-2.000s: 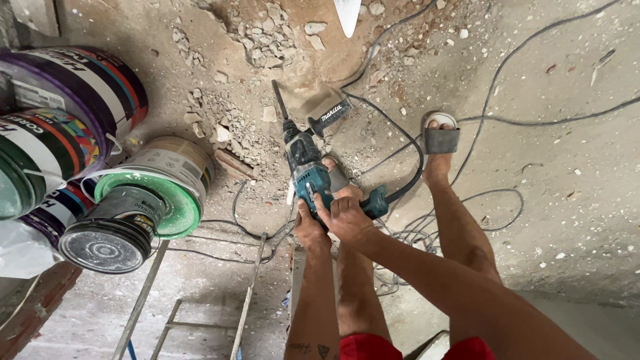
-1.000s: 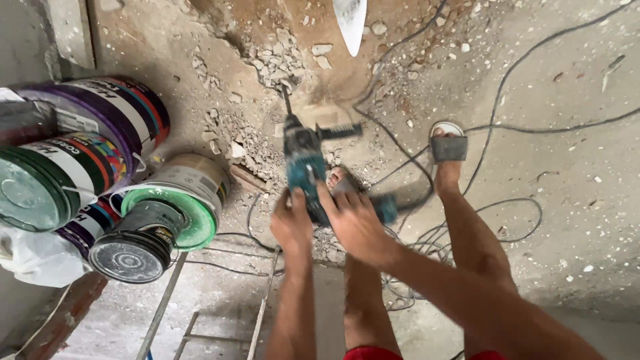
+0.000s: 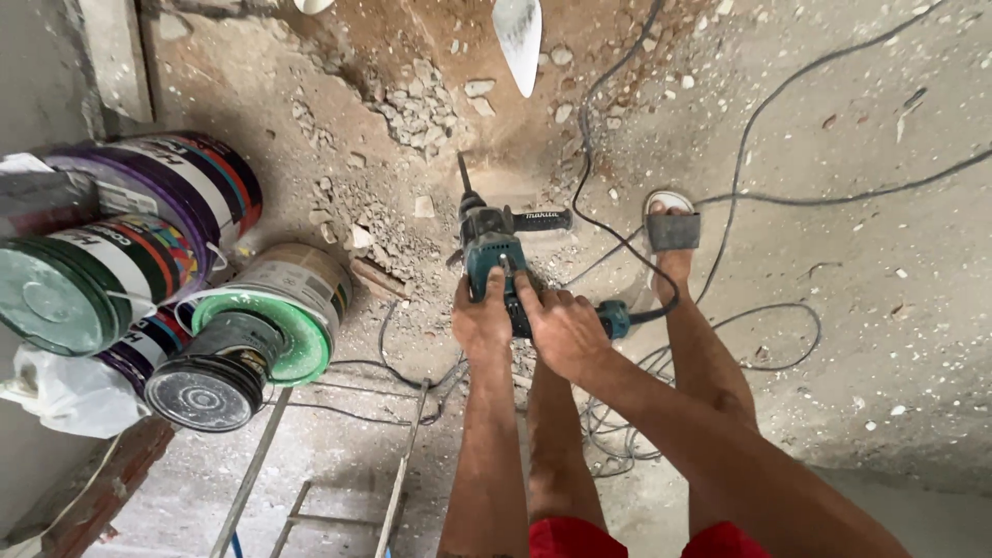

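Observation:
A teal and black Makita rotary hammer [image 3: 496, 256] lies across the middle of the view, its chisel bit [image 3: 464, 172] pointing up toward broken concrete rubble [image 3: 418, 112]. The bit's tip appears close to the rubble's lower edge; contact cannot be told. My left hand [image 3: 484, 310] grips the tool's body from the left, thumb on top. On its right side my right hand [image 3: 562, 322] rests on the housing near the rear handle, index finger stretched along the top; its grip is partly hidden. The black side handle [image 3: 542, 221] sticks out to the right, untouched.
Paint buckets [image 3: 310, 271] and a white plastic bag [image 3: 70, 395] stand at left. A metal frame [image 3: 260, 465] lies below them. Dark cable [image 3: 740, 147] loops over the dusty floor around my sandalled foot [image 3: 673, 225]. A pointed pale blade [image 3: 521, 39] is at top.
The chisel bit was at the rubble one second ago and now sits lower, back from it. Both hands remain on the rotary hammer. The view has shifted slightly.

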